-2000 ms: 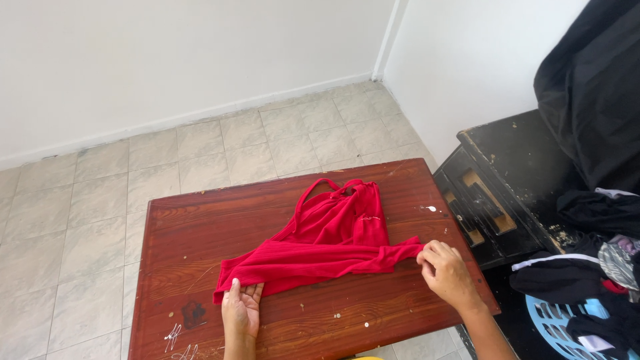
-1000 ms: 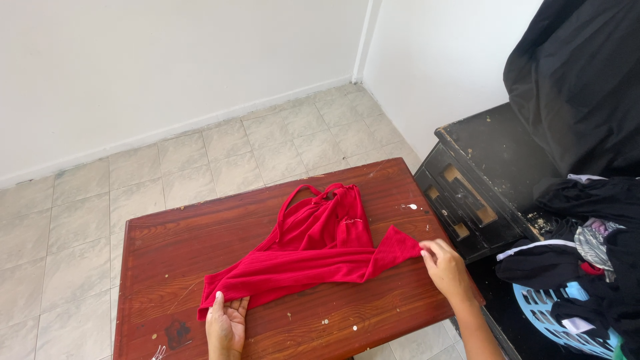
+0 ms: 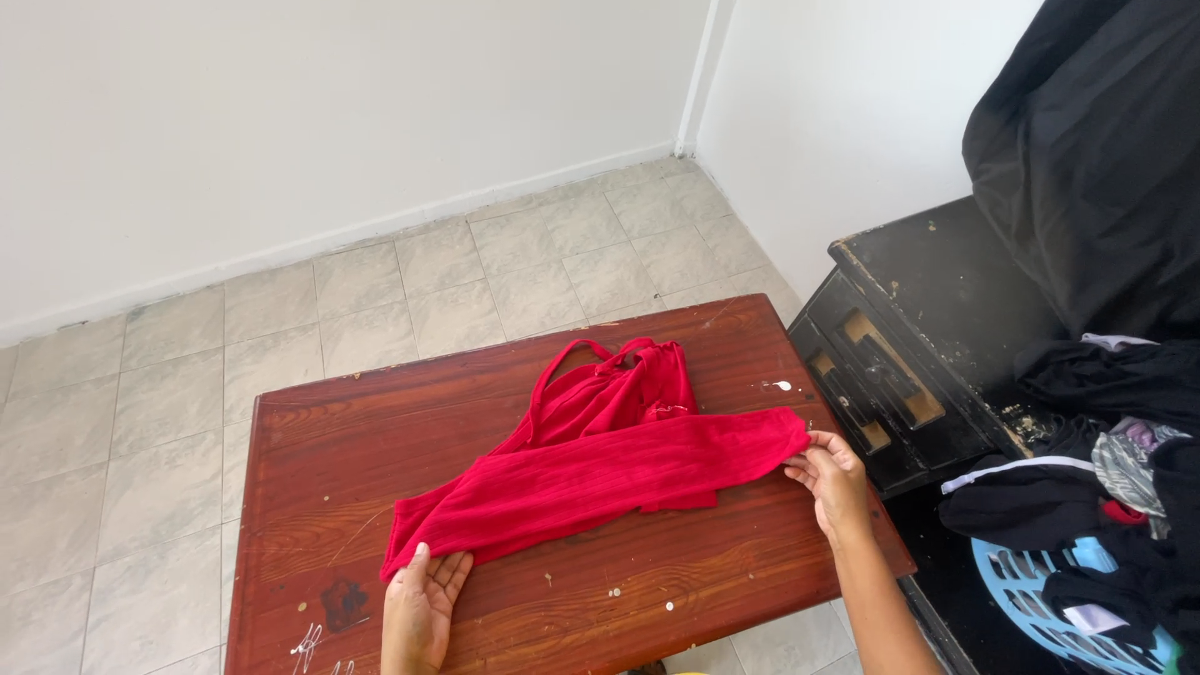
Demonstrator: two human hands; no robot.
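A red garment (image 3: 581, 469) with thin straps lies on a reddish-brown wooden table (image 3: 328, 450). One long flat section of it is stretched from left to right across its lower part, while the straps and gathered cloth lie behind. My left hand (image 3: 424, 600) holds the lower left edge, thumb on top of the cloth and fingers partly beneath. At the other end, my right hand (image 3: 830, 473) pinches the tip of the long section near the table's right edge.
Right of the table stands a worn black wooden cabinet (image 3: 937, 309). A light blue plastic basket (image 3: 1008, 591) heaped with dark clothes (image 3: 1022, 506) is at the lower right, below a large black cloth (image 3: 1078, 178). White walls meet beyond the tiled floor (image 3: 450, 319).
The long section, earlier bunched and then twisted near my right hand, is now spread wider and flatter. Both hands have kept their hold on its ends.
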